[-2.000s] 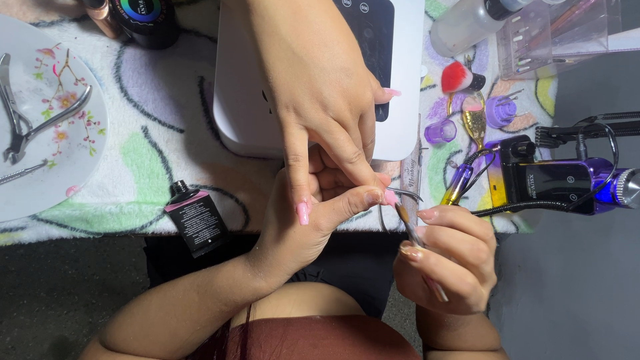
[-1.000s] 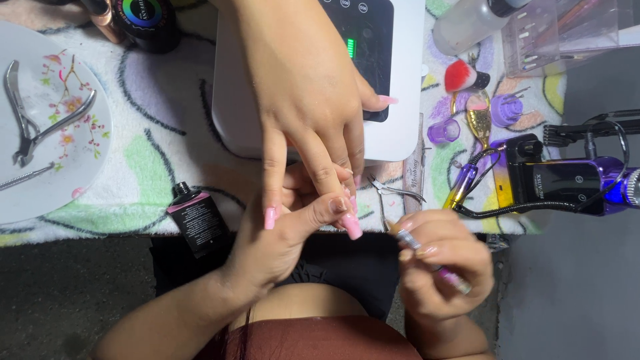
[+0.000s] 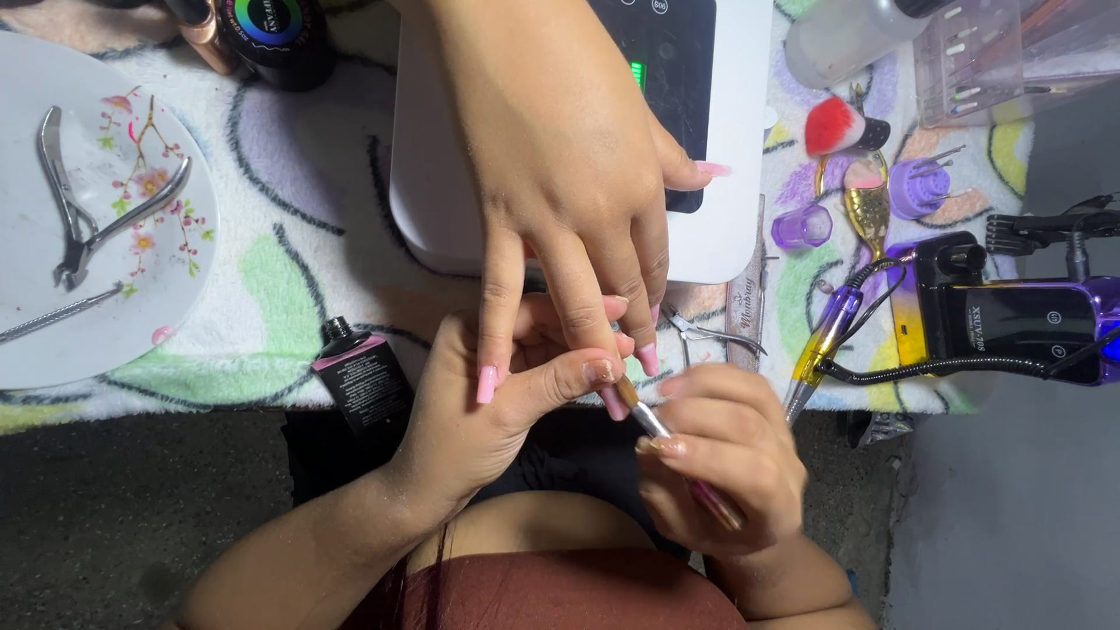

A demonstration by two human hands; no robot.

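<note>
Another person's hand [image 3: 569, 166] with long pink nails reaches down from the top, over a white nail lamp [image 3: 744, 114]. My left hand [image 3: 499, 394] grips one of its fingers between thumb and fingers. In my right hand [image 3: 726, 455] is a nail brush [image 3: 652, 420], its bristles at the pink nail [image 3: 614, 402] of that held finger. An open dark bottle with a pink band [image 3: 363, 376] lies tilted left of my left hand. Metal nippers [image 3: 687, 331] lie just above my right hand, partly hidden.
At the left, a floral plate [image 3: 175, 297] bears cuticle nippers [image 3: 79, 236] and a metal tool [image 3: 61, 313]. To the right are a nail drill's handpiece [image 3: 822, 341], its control unit [image 3: 1006, 319], a red-tipped dusting brush [image 3: 836, 127] and a purple bit holder [image 3: 919, 185]. A patterned towel [image 3: 289, 271] lies beneath.
My right hand has brought the brush back to the held finger's nail after being apart from it one second ago. The curved metal tool seen at the fingers two seconds ago no longer shows there.
</note>
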